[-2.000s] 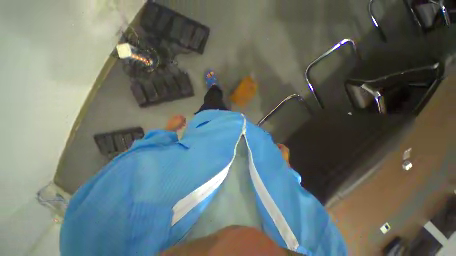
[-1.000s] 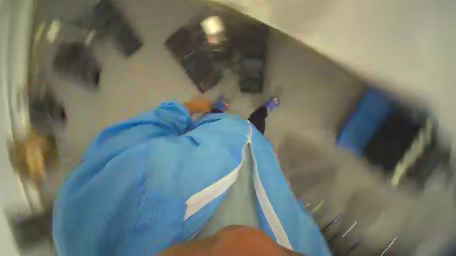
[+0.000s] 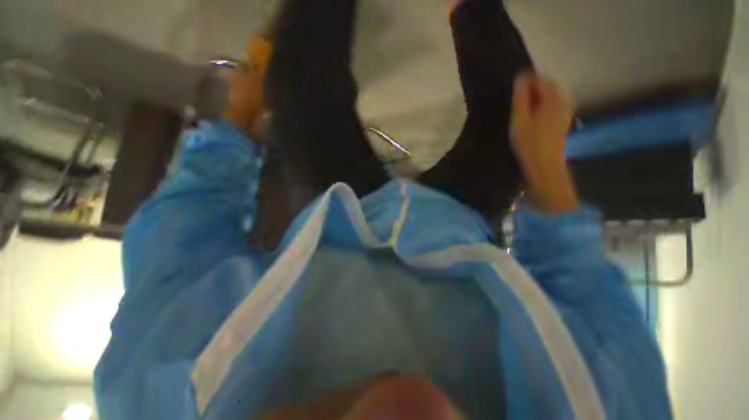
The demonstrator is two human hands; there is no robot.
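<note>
The picture is blurred. My left hand (image 3: pixel 244 94) is at the upper left beside my dark trouser leg, with a small orange-yellow patch at its fingertips; whether it holds anything cannot be told. My right hand (image 3: pixel 540 123) is at the upper right beside the other leg, with its fingers curled; no held thing can be made out. Both arms are in light blue sleeves of the smock (image 3: pixel 542 303). No device or cable can be made out in either hand.
A blue platform (image 3: pixel 641 130) with a black tray-like thing (image 3: pixel 645 180) stands at the right, above a metal frame. Dark furniture (image 3: pixel 140 156) and metal tubes are at the left. A chrome bar (image 3: pixel 388 141) shows between my legs.
The view has swung around and shows more of my legs. Both forearms now show. The black trays on the floor have left view; the blue platform is nearer, at the right.
</note>
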